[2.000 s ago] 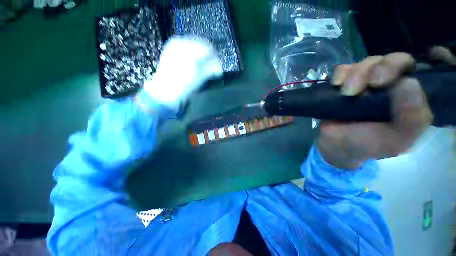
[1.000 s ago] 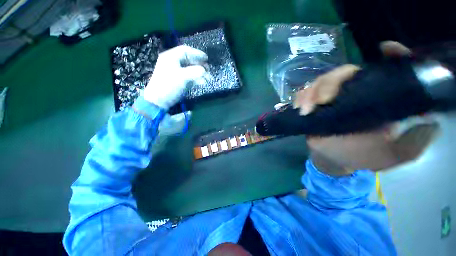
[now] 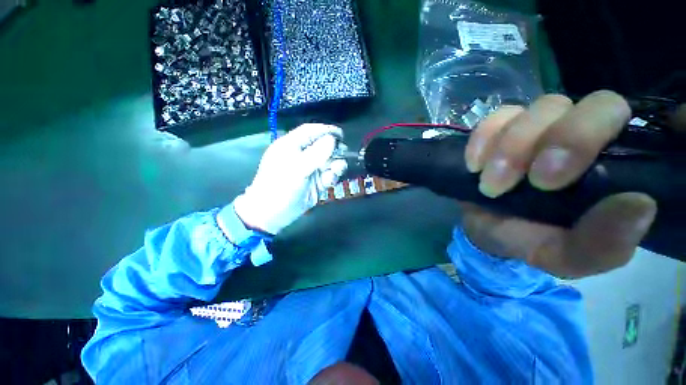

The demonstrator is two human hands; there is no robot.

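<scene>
My right hand [image 3: 556,180], bare, grips the thick black electric screwdriver [image 3: 429,165], which lies level and points left. Its nose meets the fingertips of my left hand [image 3: 293,180]. My left hand wears a white glove; its thumb and fingers are pinched at the screwdriver tip around a small shiny bit that I cannot make out clearly. The orange-brown assembly jig [image 3: 384,184] lies on the mat below the tip, with white-silver block parts [image 3: 355,187] in its slots. My glove hides its left end and the screwdriver covers part of its right.
Two black bins stand at the far side: the left holds chunky small metal pieces [image 3: 203,64], the right fine silver screws [image 3: 320,56]. A blue coiled cord [image 3: 277,75] runs between them. A clear plastic bag [image 3: 481,68] lies behind the screwdriver. A perforated white sheet [image 3: 226,312] is at the bench edge.
My left hand has moved from over the bins down and right to the screwdriver's nose. The screwdriver has lifted off the jig and shifted slightly left.
</scene>
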